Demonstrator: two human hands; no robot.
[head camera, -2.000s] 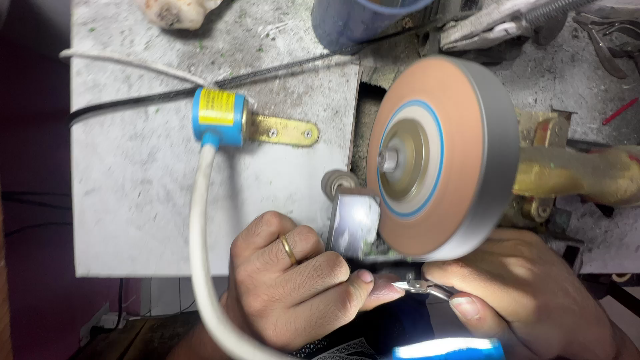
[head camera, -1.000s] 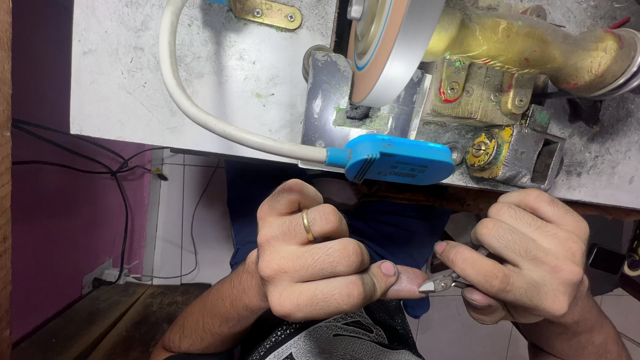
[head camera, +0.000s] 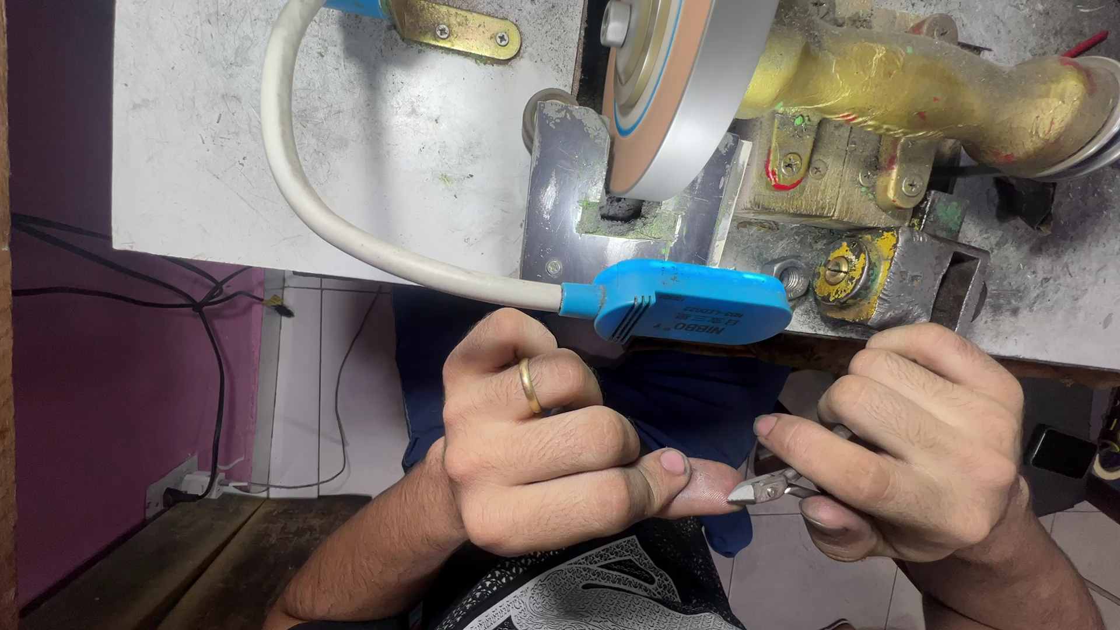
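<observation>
My left hand (head camera: 542, 446), with a gold ring on one finger, is curled below the edge of the bench. One of its fingertips reaches right and touches the jaws of small metal nippers (head camera: 761, 488). The handles of the nippers are in my right hand (head camera: 910, 455), mostly hidden by its fingers. Above the hands, a blue lamp head (head camera: 696, 302) hangs on a white flexible neck (head camera: 359, 241). Behind it stands a grinding wheel (head camera: 704, 96) with a smooth grey rim, over a metal rest plate (head camera: 560, 192). Nothing shows between the left hand's fingers.
A yellowish machine housing (head camera: 884, 83) joins the wheel on the right. A metal block with chipped yellow paint (head camera: 919, 280) and a hex nut (head camera: 792, 278) are near the front edge of the white bench (head camera: 201, 157). Black cables (head camera: 210, 350) hang at left above a wooden surface (head camera: 149, 560).
Both hands have come away from beside the wheel to below the bench edge, with the nippers still in the right hand. The view has shifted a lot. The last second shows little change.
</observation>
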